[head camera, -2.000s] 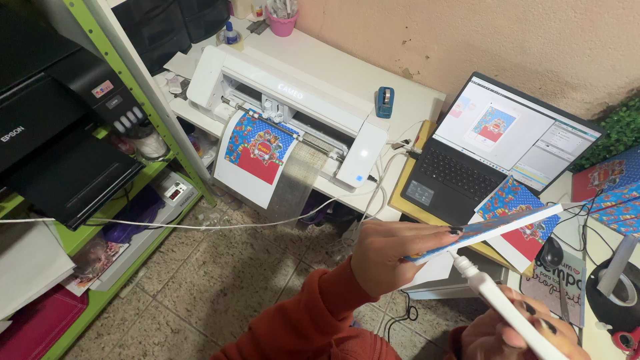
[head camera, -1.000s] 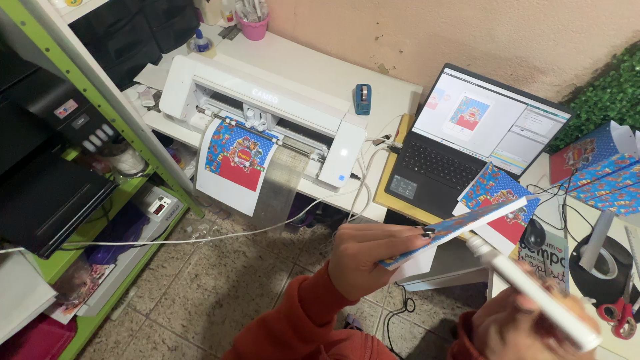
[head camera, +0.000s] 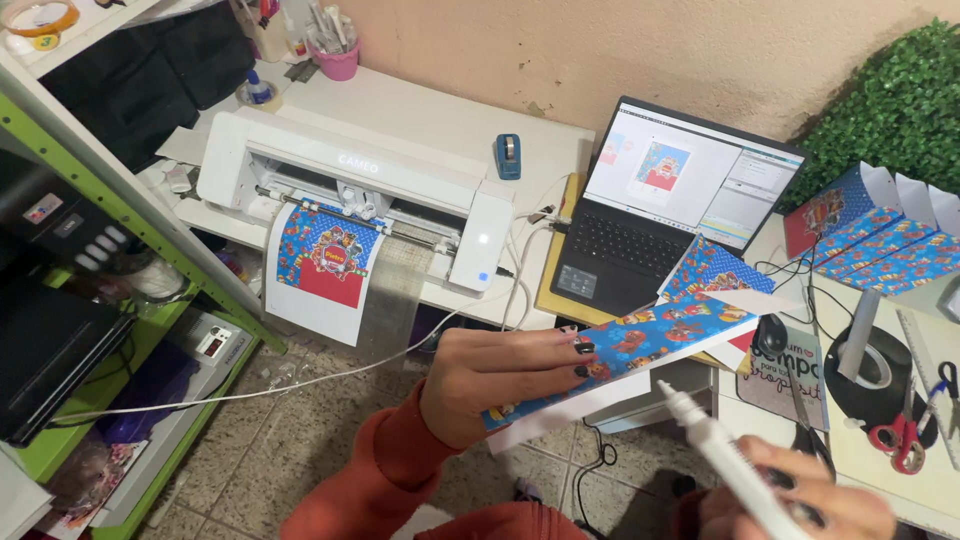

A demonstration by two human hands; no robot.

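Note:
My left hand (head camera: 499,379) grips a folded piece of blue printed paper (head camera: 637,341) with a cartoon pattern and white flaps, held tilted above the desk's front edge. A white tube with a narrow nozzle (head camera: 720,450), which looks like a glue tube, is in my right hand (head camera: 802,487), its tip just below the paper and apart from it. Behind the paper, a printed sheet (head camera: 712,270) lies partly over an open laptop (head camera: 630,232). Another printed sheet (head camera: 330,262) hangs out of the white Cameo cutting machine (head camera: 345,172).
Folded printed boxes (head camera: 885,247) stand at the right by a leafy green plant (head camera: 892,112). Red-handled scissors (head camera: 900,435), a tape roll (head camera: 870,367) and a mouse (head camera: 771,335) lie nearer. A white cable (head camera: 300,386) crosses above the tiled floor; a green shelf (head camera: 142,195) stands left.
The folded paper has turned, so its patterned face shows more broadly. The tube's nozzle was near the paper's underside and is now lower, apart from it. The view has shifted.

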